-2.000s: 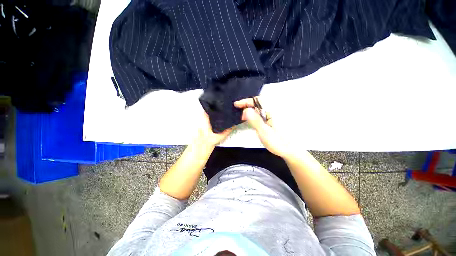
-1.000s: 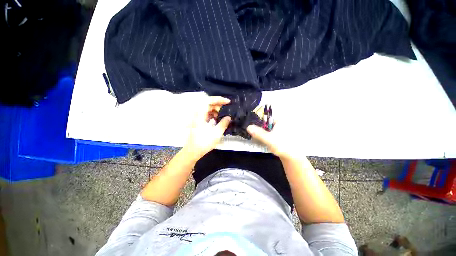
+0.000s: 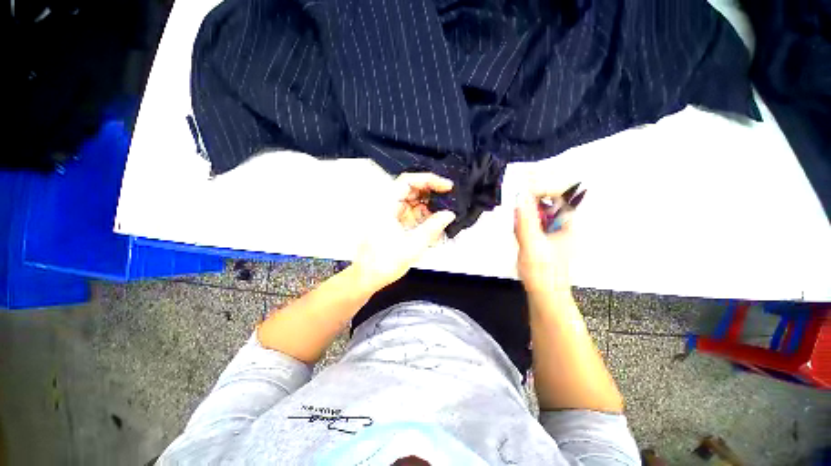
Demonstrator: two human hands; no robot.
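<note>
A dark pinstriped garment (image 3: pixel 392 82) lies over the back of the white table. One sleeve runs toward me and ends in a bunched cuff (image 3: pixel 474 193) near the front edge. My left hand (image 3: pixel 412 226) grips the cuff's left side between thumb and fingers. My right hand (image 3: pixel 539 238) is a little to the right of the cuff, apart from it. It holds small thread snips (image 3: pixel 562 207) with dark tips pointing up and right and a blue and pink-red grip. The fingers partly hide the snips.
The white tabletop (image 3: pixel 638 209) has its front edge at my waist. Blue bins (image 3: pixel 73 214) stand at left below a black heap (image 3: pixel 73 91). More dark cloth (image 3: pixel 797 82) lies at the far right. A red and blue stool (image 3: pixel 774 344) is low at right on the speckled floor (image 3: pixel 219 350).
The cuff, earlier spread flat, is now bunched. My right hand has left the cuff and moved right with the snips. My left hand stays on the cuff, slightly further right than a second ago.
</note>
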